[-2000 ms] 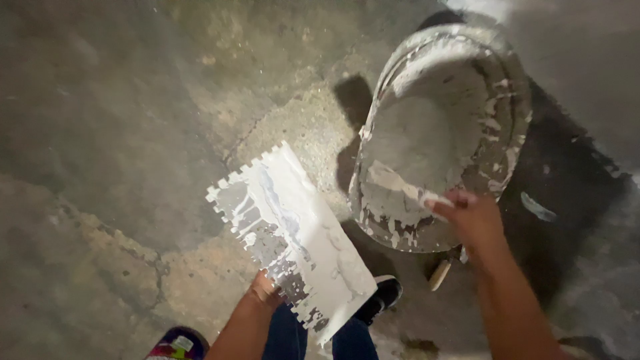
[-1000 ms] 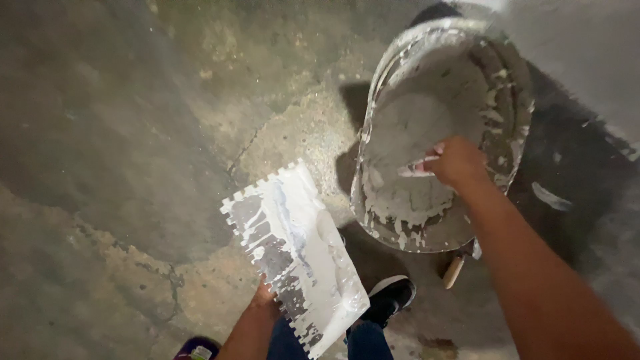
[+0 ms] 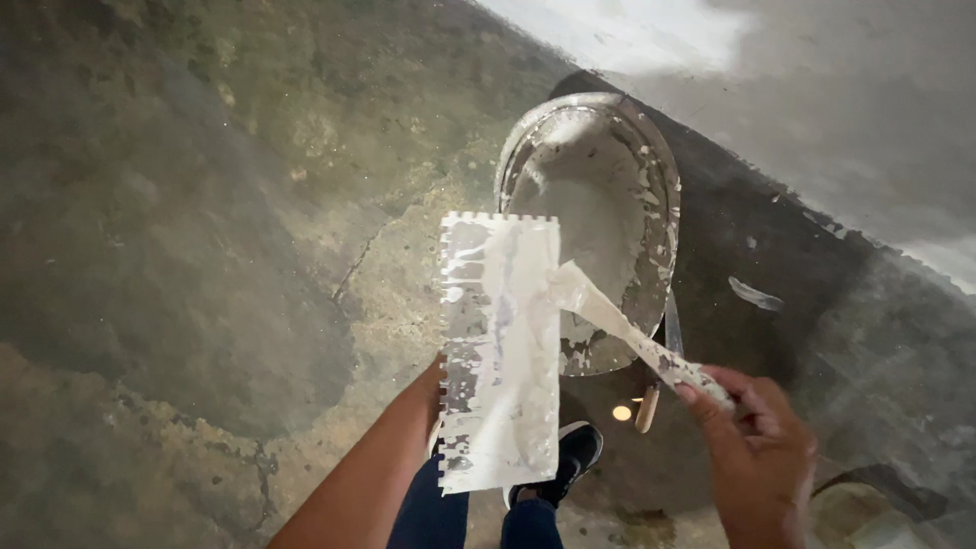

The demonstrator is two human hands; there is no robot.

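Observation:
My left hand [image 3: 438, 396] is mostly hidden behind a notched trowel [image 3: 503, 351], whose face carries white plaster-like paste and which it holds from beneath. My right hand [image 3: 751, 427] grips the handle of a paste-coated putty knife [image 3: 610, 316]. The knife's blade tip meets the trowel's right edge, in its upper half. Behind both tools stands an oval tub [image 3: 671, 206] with splattered walls and pale paste [image 3: 591, 229] inside.
A tool with a wooden handle [image 3: 647, 409] leans by the tub's near side. A white smear [image 3: 755, 294] marks the concrete floor [image 3: 229, 229]. A pale wall [image 3: 854, 130] runs along the upper right. My shoe [image 3: 577, 457] is below the tub.
My right hand has brought the putty knife out of the tub to the trowel's edge. The trowel has turned from a slant to nearly upright in view and now overlaps the tub's near left side.

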